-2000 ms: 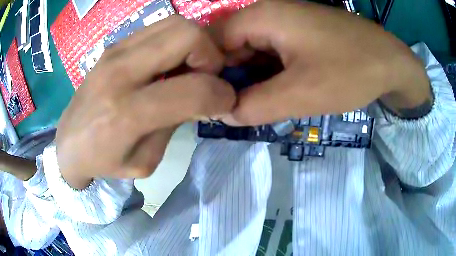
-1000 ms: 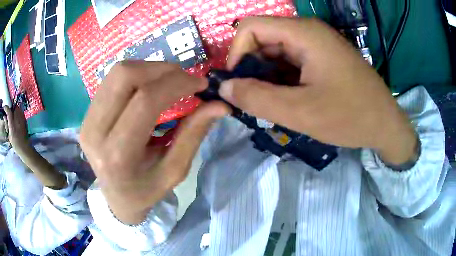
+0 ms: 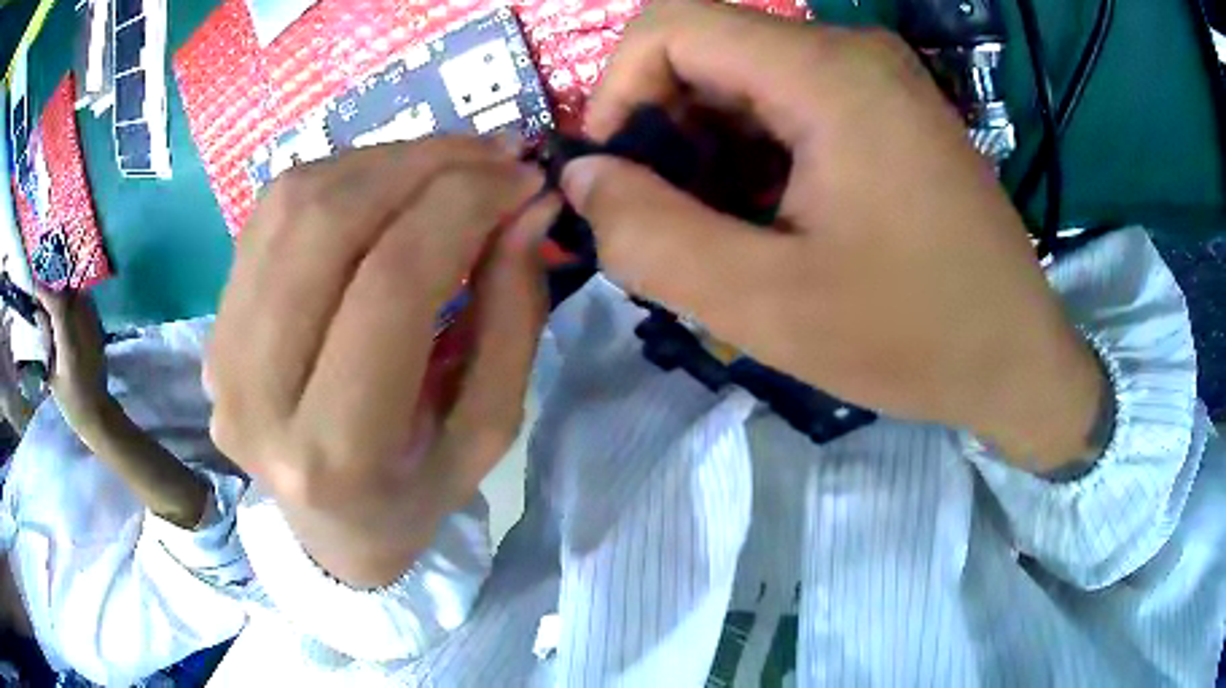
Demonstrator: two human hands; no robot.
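A black phone housing (image 3: 783, 390) is held tilted above my lap, its lower right end sticking out below my right hand. My right hand (image 3: 861, 242) grips the housing, thumb and fingers near its upper left end. My left hand (image 3: 383, 323) is at that same end, thumb and index fingertips close together at the housing's edge. Whether they pinch a small part or the edge itself is hidden. A dark circuit board (image 3: 430, 108) with silver-white shields lies on red bubble wrap (image 3: 215, 101) behind my left hand.
A corded electric screwdriver (image 3: 986, 101) lies at the upper right beside black cables (image 3: 1046, 135). A strip of dark stickers (image 3: 139, 94) lies on the green mat (image 3: 182, 255). At left, a neighbouring worker's hand (image 3: 74, 343) is near another red wrap piece (image 3: 61, 188).
From two seconds ago, the housing has turned from level to tilted and my hands have moved apart a little. Over the last second, housing and hands shifted slightly left.
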